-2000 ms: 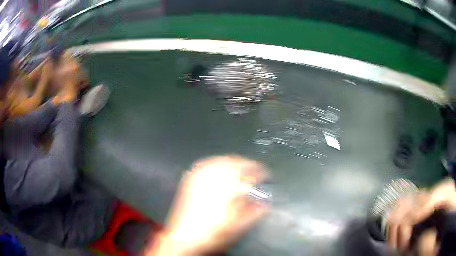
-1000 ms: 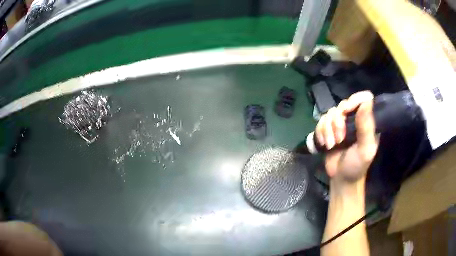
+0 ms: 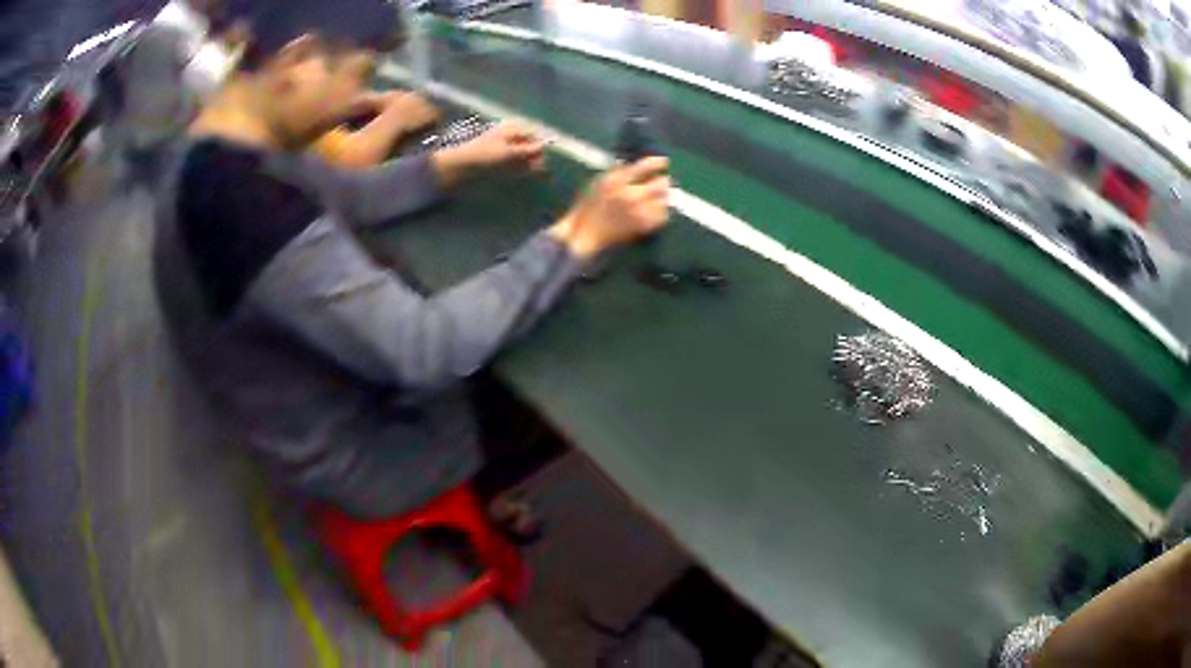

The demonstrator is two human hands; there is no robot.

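Note:
A heap of thin silver metal pins (image 3: 884, 376) lies on the dark green bench (image 3: 731, 431) at the right. Looser pins (image 3: 947, 489) are scattered below it. The round screw tray (image 3: 1028, 643) shows only partly at the bottom right, cut off by the picture's edge. Beside it a blurred bare part of my right hand or arm (image 3: 1123, 613) enters at the lower right corner. Its fingers and anything in them cannot be made out. My left hand is not in view.
Another person (image 3: 353, 287) in grey sits at the left on a red stool (image 3: 425, 555), arms over the bench, holding a dark upright tool (image 3: 637, 137). A pale raised edge (image 3: 810, 277) borders the bench. Dark blurred parts (image 3: 1078, 574) lie near the lower right.
The view has swung left. The seated person now fills the left side. The pins and tray have shifted right in the picture. The electric screwdriver in my right hand no longer shows.

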